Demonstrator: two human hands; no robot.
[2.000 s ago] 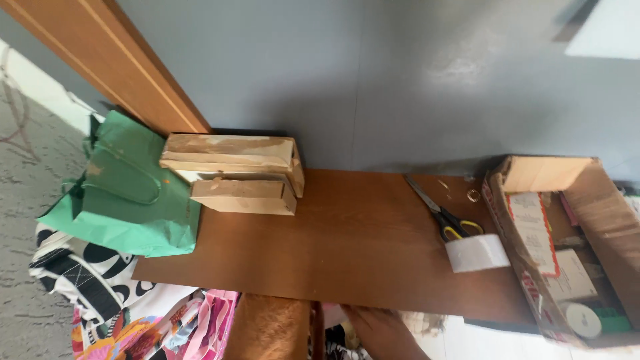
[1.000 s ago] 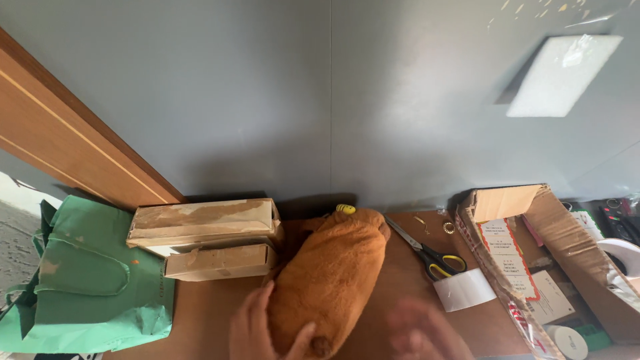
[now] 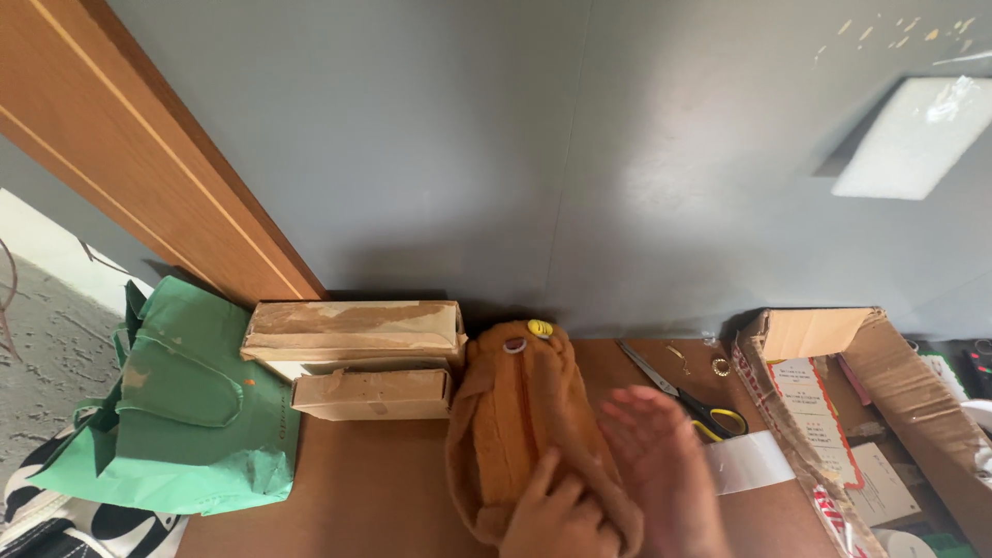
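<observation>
A brown plush pouch point(image 3: 496, 434) with a zipper along its middle and a small yellow ornament at its far end lies on the brown table. My left hand point(image 3: 562, 508) rests on its near right part, fingers against the fabric beside the zipper; whether it grips the pouch is unclear. Just right of the pouch is my right hand point(image 3: 666, 473), blurred, palm facing the pouch, fingers apart and holding nothing. Beyond that hand lie scissors point(image 3: 682, 395) with black and yellow handles, next to a roll of white tape point(image 3: 748, 463).
Two cardboard boxes point(image 3: 372, 394) and a green paper bag point(image 3: 194, 403) stand at the left. An open carton point(image 3: 899, 372) holding printed cards is at the right. Behind rises a grey wall point(image 3: 434, 155) with a white foam piece point(image 3: 907, 139) on it. A gold ring point(image 3: 721, 366) lies near the scissors.
The brown pouch, absent from the table two seconds ago, was there one second ago and now lies with its zipper side showing. My left hand has moved from its left side onto its near right part.
</observation>
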